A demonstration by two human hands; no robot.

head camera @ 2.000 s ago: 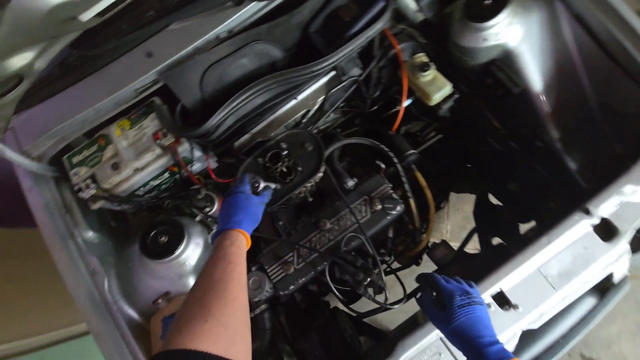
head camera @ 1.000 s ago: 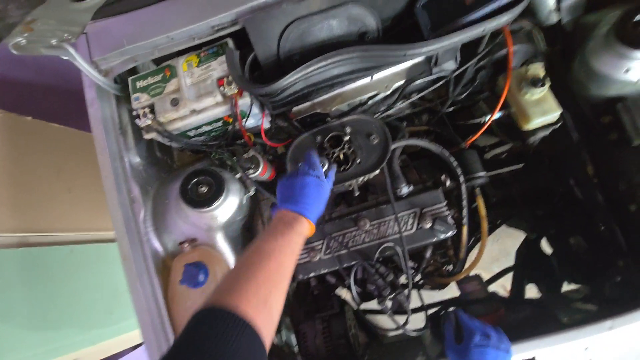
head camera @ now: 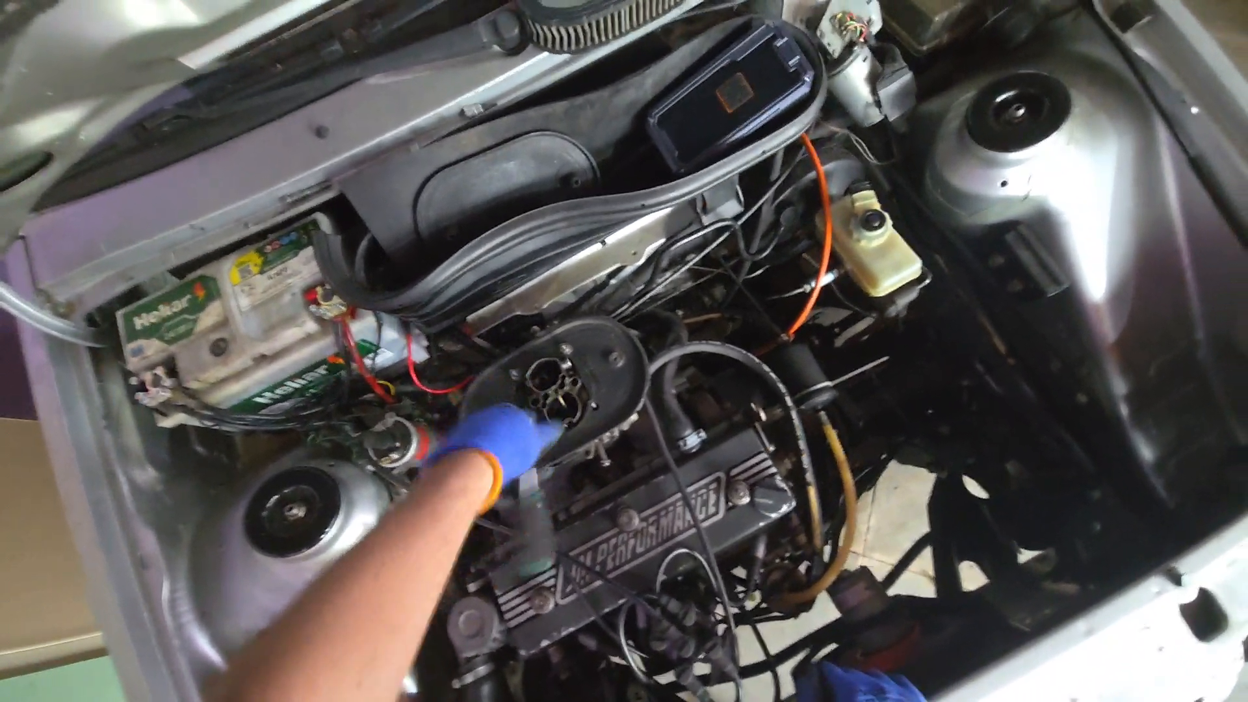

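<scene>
My left hand (head camera: 499,439), in a blue glove with an orange cuff, is at the lower left edge of the black oval air filter base (head camera: 616,359) around the carburetor (head camera: 556,390). The hand is blurred, and its fingers and anything between them cannot be made out. Below it lies the black ribbed valve cover (head camera: 643,536) with raised lettering, crossed by thin cables. Only the blurred top of my right hand (head camera: 863,682), also blue-gloved, shows at the bottom edge near the front of the engine bay; its fingers are hidden.
A car battery (head camera: 263,331) with red wires stands at the left. Strut towers (head camera: 292,512) flank the bay. A brake fluid reservoir (head camera: 877,244) sits beside an orange hose (head camera: 827,234). A dark case (head camera: 731,93) and a round pleated air filter (head camera: 604,24) lie at the rear.
My left hand has stayed close to the air filter base. My right hand, gripping area seen two seconds ago beside the cables, now shows only at the bottom edge. The view has shifted.
</scene>
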